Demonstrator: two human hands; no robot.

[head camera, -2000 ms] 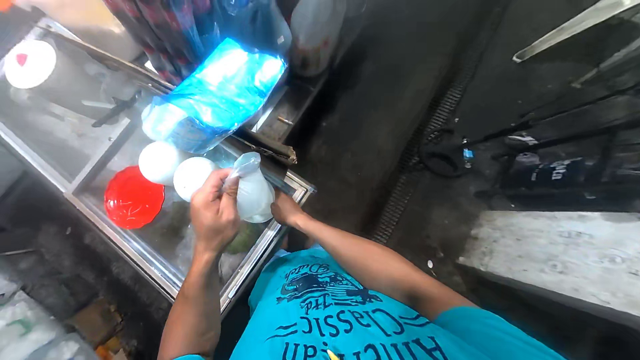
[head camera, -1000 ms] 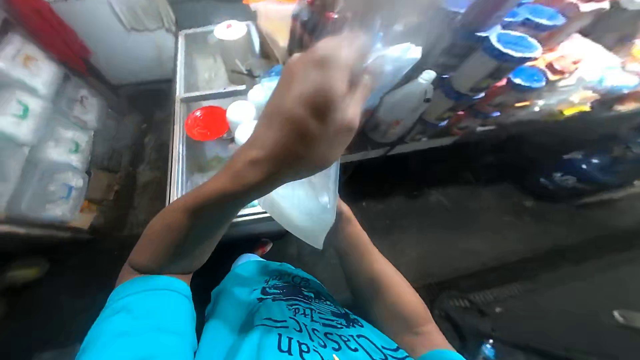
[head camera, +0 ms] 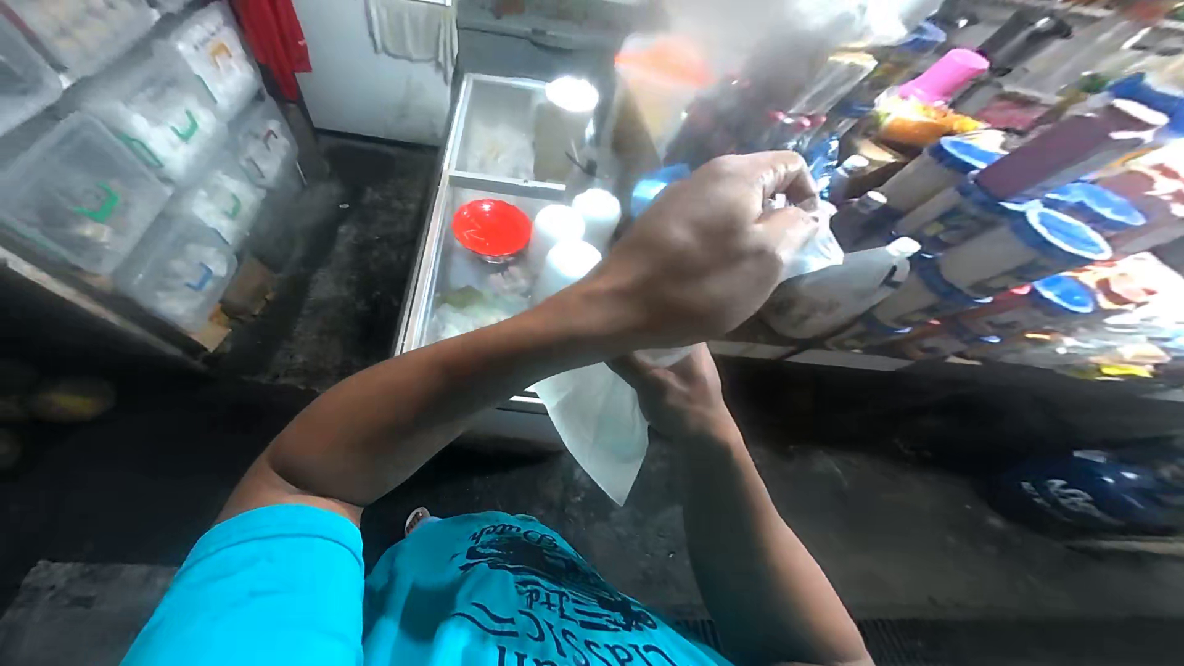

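My left hand [head camera: 717, 245] is crossed over in front, its fingers closed on the gathered top of a clear plastic bag. Below it, my right hand [head camera: 680, 384] grips the neck of the same bag [head camera: 597, 421], partly hidden by the left forearm. The bag's pale, cloudy, filled end hangs down to a pointed corner. Beyond the left forearm, a red plastic bowl [head camera: 492, 228] and several white rounded containers [head camera: 558, 227] rest on the glass top of a metal-framed case [head camera: 427, 268].
Jars with blue lids [head camera: 1068, 231] and a white plastic bottle [head camera: 842, 291] crowd the right side. Clear plastic boxes [head camera: 92, 190] are stacked at left. Behind the case hangs a pale cloth [head camera: 412, 32]. Dark floor [head camera: 319, 268] lies between boxes and case.
The view has swung toward the case and jars. My left hand has moved from beside the white containers to above my right hand, and the bag hangs lower, in front of the case.
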